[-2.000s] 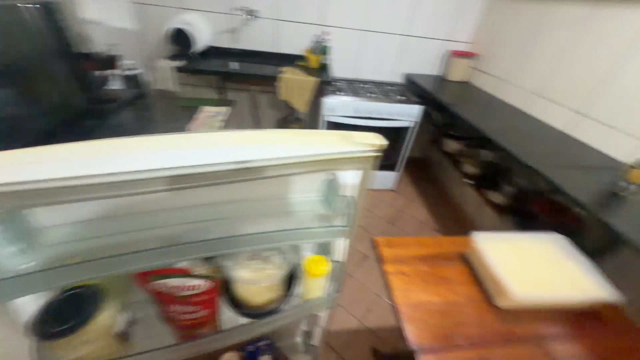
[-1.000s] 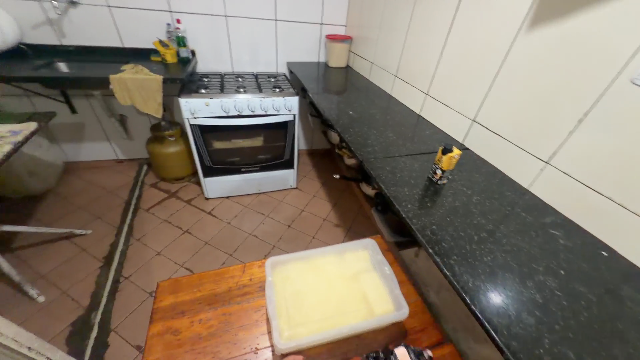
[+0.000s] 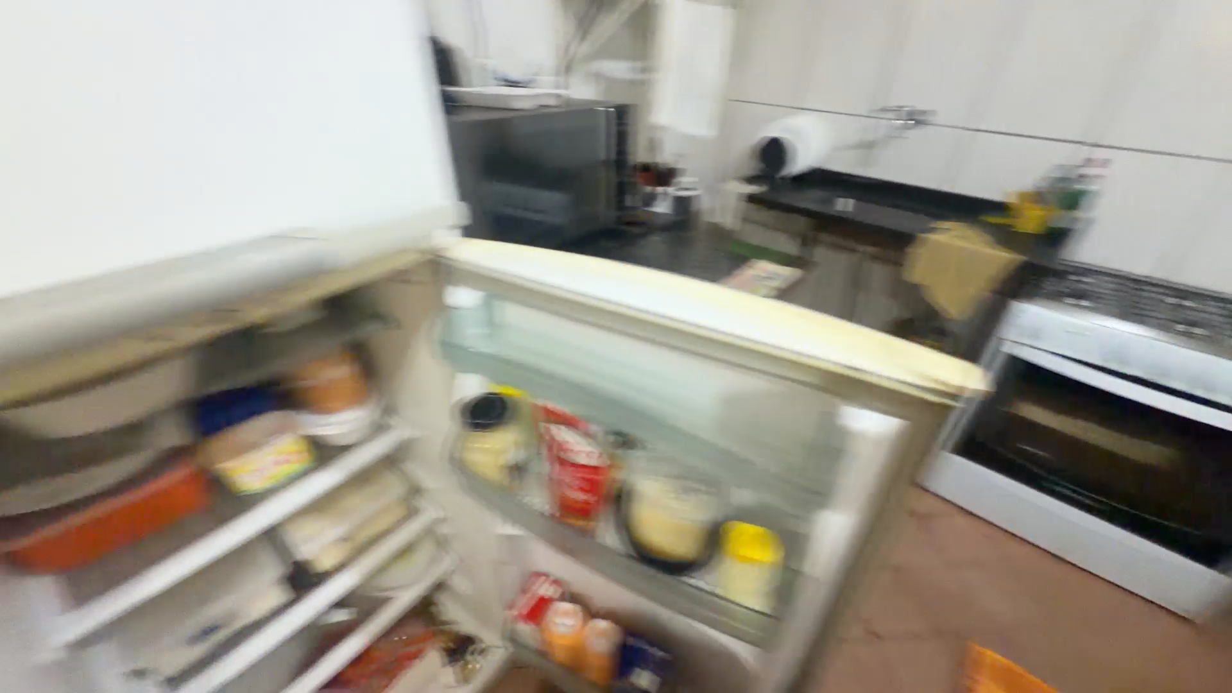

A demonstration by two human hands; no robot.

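Neither my left hand nor my right hand shows in the blurred head view. In front of me the refrigerator door [image 3: 712, 308] stands open. Its upper rack holds a jar with a black lid [image 3: 489, 438], a red pouch [image 3: 575, 467], a round container with pale contents [image 3: 669, 510] and a yellow-capped container [image 3: 751, 563]. On the rack below are orange-capped bottles [image 3: 565, 630] and a red package [image 3: 536, 599]. Inside, at left, an orange-red tray [image 3: 115, 520] lies beside a tub [image 3: 260, 452] on the top shelf [image 3: 241, 534].
A white stove [image 3: 1107, 433] stands at the right on the tiled floor [image 3: 914, 597]. Behind the door are a microwave oven [image 3: 539, 173], a dark sink counter [image 3: 866, 207] and a hanging yellowish cloth [image 3: 962, 269]. An orange-brown corner [image 3: 1001, 669] shows at the bottom right.
The view has swung left from the stove and counter to the refrigerator. The pale-filled plastic container on the wooden table, seen in both earlier frames, is out of view.
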